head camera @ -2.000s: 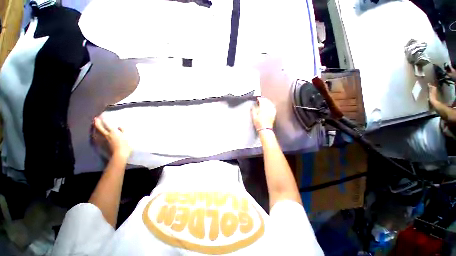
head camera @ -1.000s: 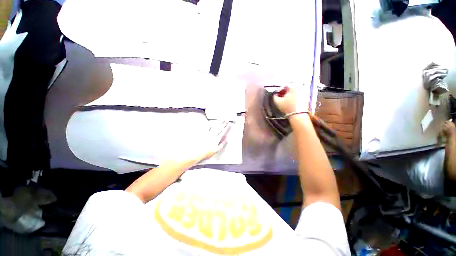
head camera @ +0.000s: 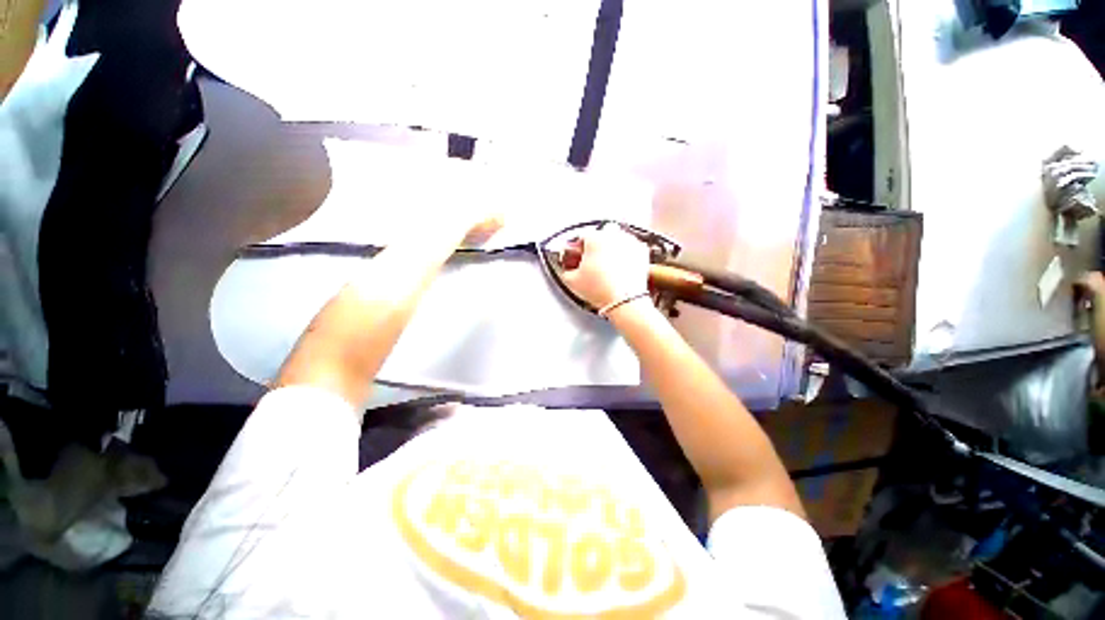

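A pale garment panel (head camera: pixel 509 327) with a curved left end lies flat on the ironing table (head camera: pixel 727 351), a dark stripe running lengthwise across it. My right hand (head camera: pixel 606 269) is closed around the handle of the steam iron (head camera: pixel 560 257), which sits on the panel's right part over the stripe, its tip to the left. My left hand (head camera: pixel 479 233) rests on the panel at the stripe, just left of the iron's tip; its fingers are small and blurred, and I cannot tell whether they pinch the cloth.
Pale finished panels (head camera: pixel 400 61) lie at the far side. Black and pale cloth (head camera: pixel 103 230) hangs at the left edge. The brown iron rest (head camera: pixel 863 285) is at the right, with the thick hose (head camera: pixel 836 351) passing below it. Another person's arm shows by the white worktable (head camera: pixel 969 158).
The iron has moved left from the bare table onto the panel, in my right hand. My left hand has moved up and left to the stripe from the panel's lower right part.
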